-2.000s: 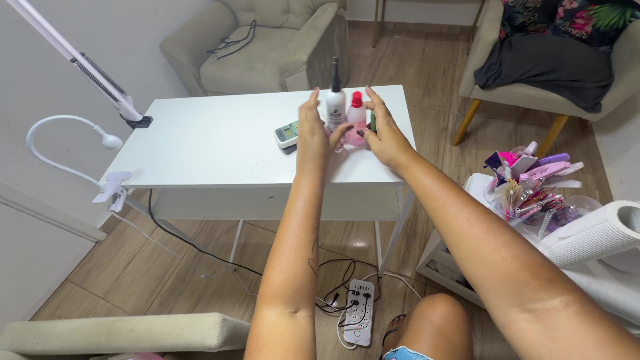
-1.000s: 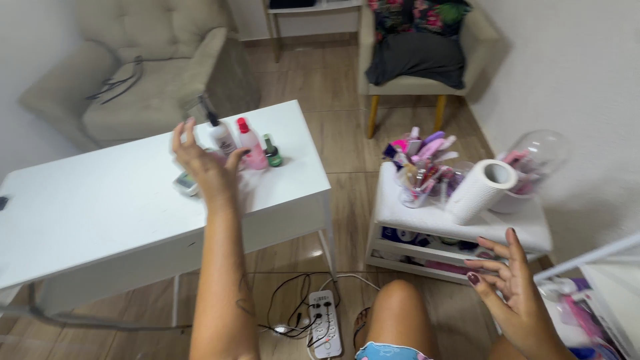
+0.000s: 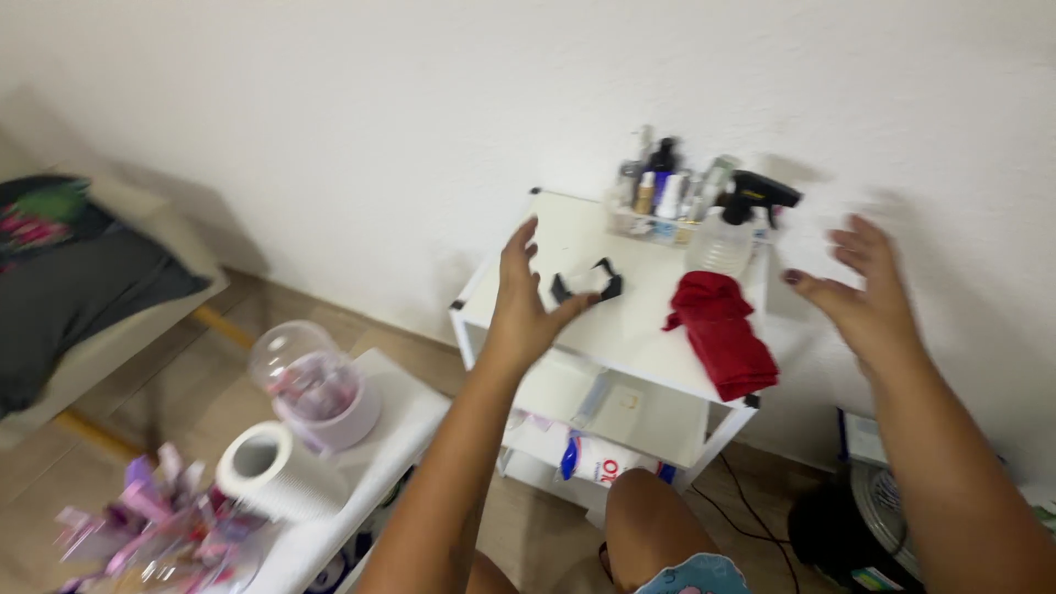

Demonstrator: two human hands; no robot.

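Note:
My left hand (image 3: 532, 301), empty with fingers apart, is over the left part of a white shelf cart (image 3: 639, 330), beside a small black-and-white object (image 3: 587, 283) that it partly overlaps in view. Raised at the right of the cart, my right hand (image 3: 866, 289) also holds nothing. Between the hands a folded red cloth (image 3: 726, 338) lies at the cart's front right edge. Behind it stands a clear spray bottle (image 3: 722, 243) with a black trigger head. A clear organizer (image 3: 652, 227) with several small bottles sits at the back.
At lower left, a white padded stand (image 3: 330, 495) holds a paper roll (image 3: 280, 474), a pink container with a clear dome (image 3: 318, 396) and several pink and purple tools (image 3: 165, 520). A black bin (image 3: 841, 511) and cables are on the floor at right. An armchair (image 3: 107, 355) stands left.
The view has swung far right, from the white table to the shelf cart. Both hands were around the bottles on the table two seconds ago; now they are apart and away from them.

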